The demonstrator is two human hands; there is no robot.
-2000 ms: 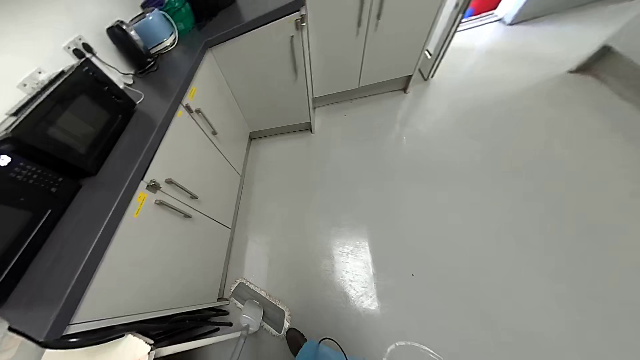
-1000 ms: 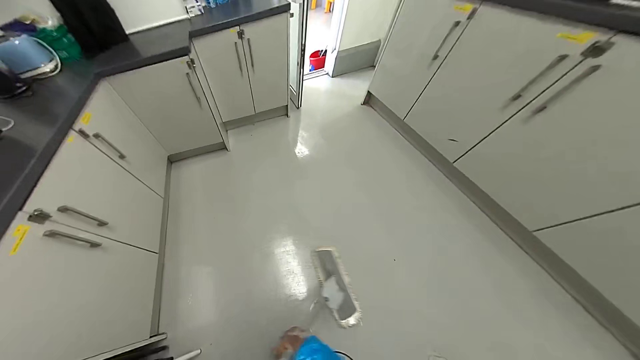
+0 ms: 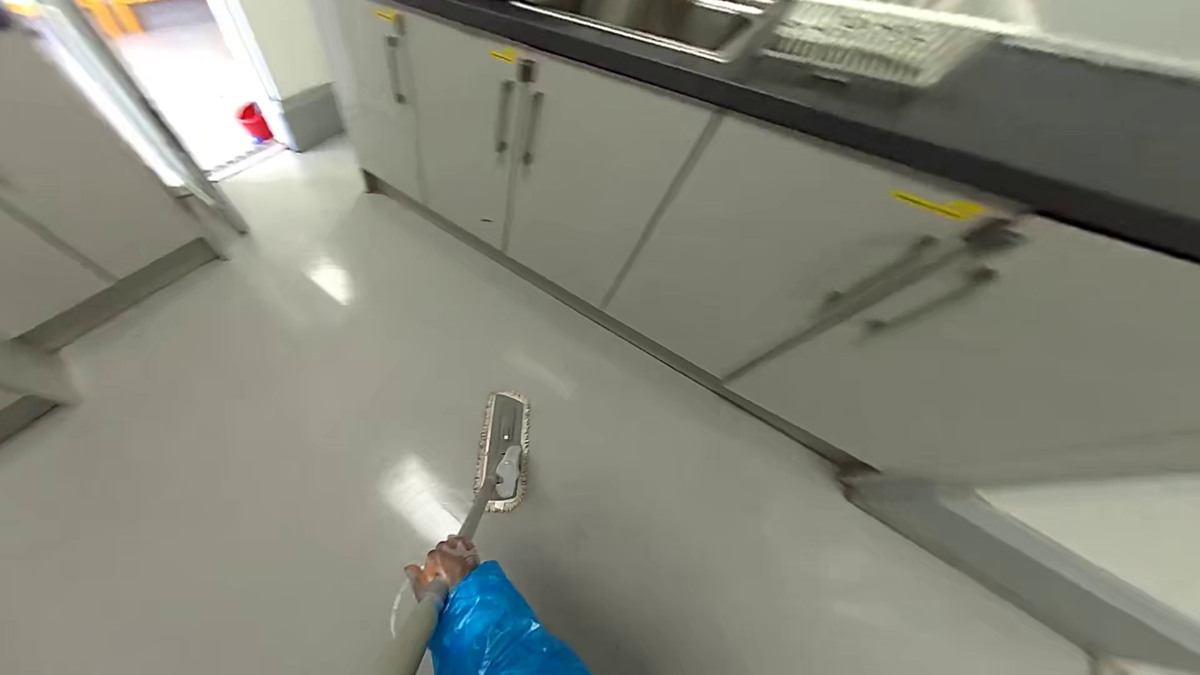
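Observation:
My right hand (image 3: 445, 566), low in the head view, is closed around the pale handle of a flat mop. A shiny blue plastic sleeve covers that forearm. From my hand the handle (image 3: 476, 511) slopes up to the joint on a long, narrow mop head (image 3: 506, 427). The head has a grey top plate and a fringed pale edge, and rests flat on the grey floor. The handle's upper part runs out at the bottom edge, left of my sleeve. My left hand is not in view.
White base cupboards (image 3: 619, 197) with bar handles line the right side under a dark worktop (image 3: 1059, 159) with a sink (image 3: 656, 23) and a ribbed draining rack (image 3: 872, 42). Further cupboards (image 3: 84, 178) stand at left. A red bucket (image 3: 253, 122) is beyond the open doorway.
The view has swung far to the right, from the left-hand cupboards to the sink side. The mop head has moved away from the left cupboards to the floor before the right-hand ones.

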